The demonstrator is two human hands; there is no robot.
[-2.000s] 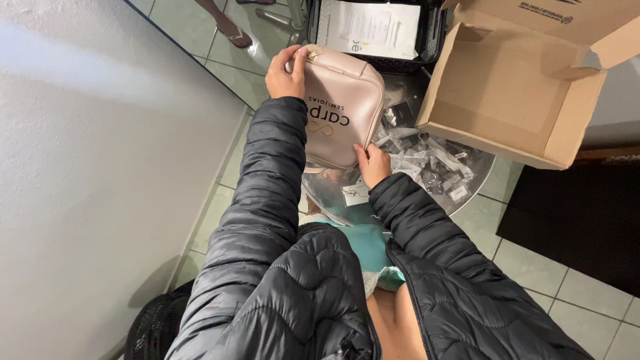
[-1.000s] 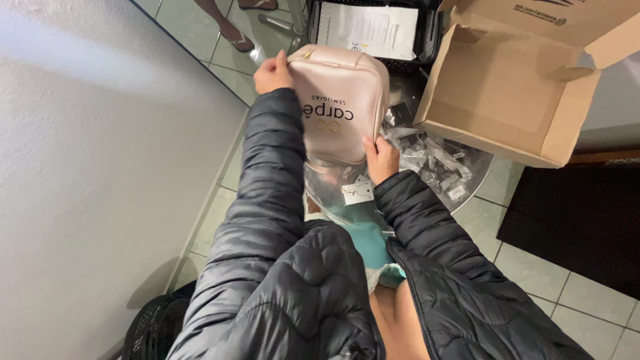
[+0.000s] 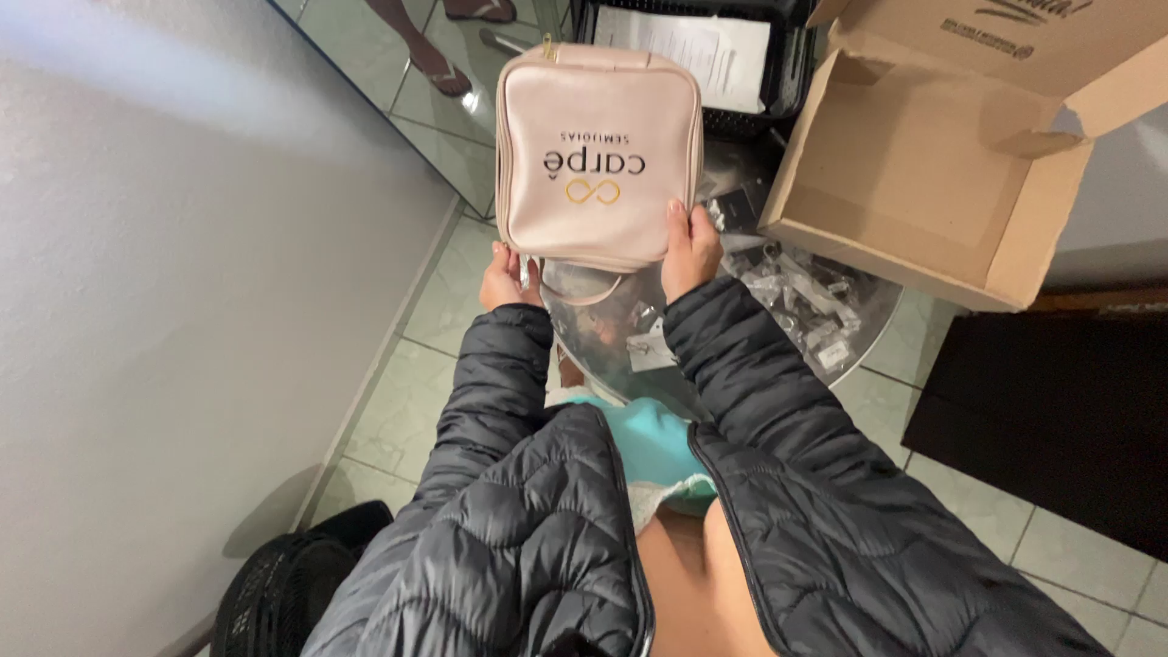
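A pale pink zippered case [image 3: 598, 109] bearing printed writing and a gold loop emblem hangs between my two hands, above a round glass table [image 3: 607, 347]. My left hand [image 3: 513, 276] grips its lower left corner. At the lower right corner, my right hand [image 3: 689, 245] holds on with the thumb on the front face. A strap handle [image 3: 584, 297] loops below the case's near edge. Small clear plastic packets [image 3: 812, 306] lie heaped on the glass to the right of my right hand, and a white card [image 3: 650, 349] lies nearer to me.
An open cardboard box [image 3: 912, 173] stands at the upper right. Behind the case is a black basket [image 3: 794, 64] with papers [image 3: 721, 55] on it. A mirror [image 3: 438, 119] at the upper left shows feet in flip-flops. A black ribbed object [image 3: 283, 593] stands lower left by the wall.
My left hand has moved from the case's far left corner down to its near left corner. The case has turned straighter, and its strap handle now shows.
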